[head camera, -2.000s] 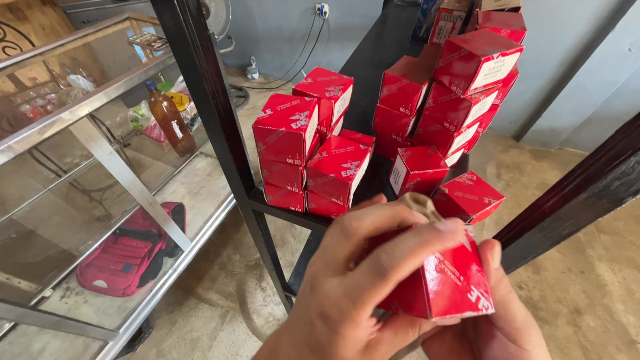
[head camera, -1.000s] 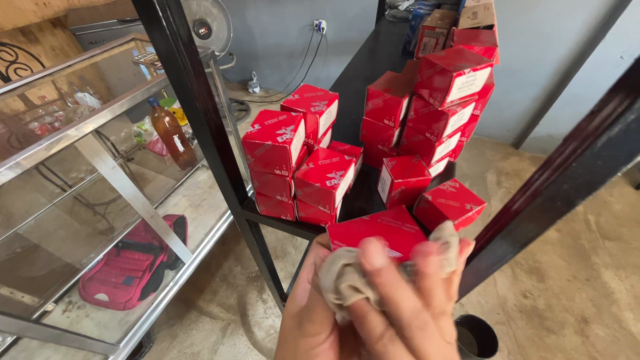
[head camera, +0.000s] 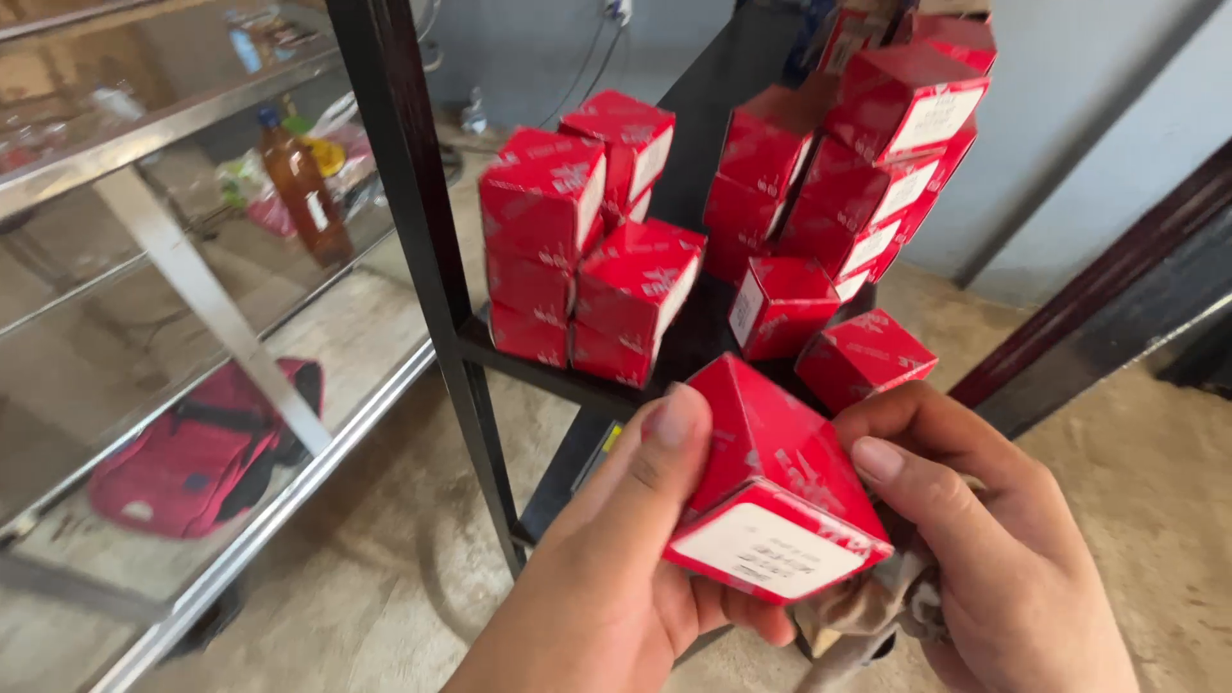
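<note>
A red cardboard box (head camera: 784, 462) with a white printed label is gripped by my left hand (head camera: 626, 520), thumb on its left side and fingers underneath. My right hand (head camera: 991, 529) holds a crumpled greyish-beige cloth (head camera: 866, 606) below the box, with its thumb and index finger at the box's right side. Beyond the hands, similar red boxes stand stacked on a black shelf: one group at left (head camera: 621, 289), a taller stack at right (head camera: 890, 154). Two single boxes, one upright (head camera: 784, 308) and one nearer (head camera: 866, 361), sit just behind the held box.
Black metal posts of the shelf rise at left (head camera: 409, 192) and right (head camera: 1097, 289). A metal-framed glass display case (head camera: 221, 308) fills the left side, with a brown bottle (head camera: 303, 192) and a red backpack (head camera: 212, 452) inside. Concrete floor (head camera: 366, 597) lies below.
The held box has turned so its white label faces me. The cloth, over the box one second ago, is now lower, under my right hand. The view has moved closer to the shelf.
</note>
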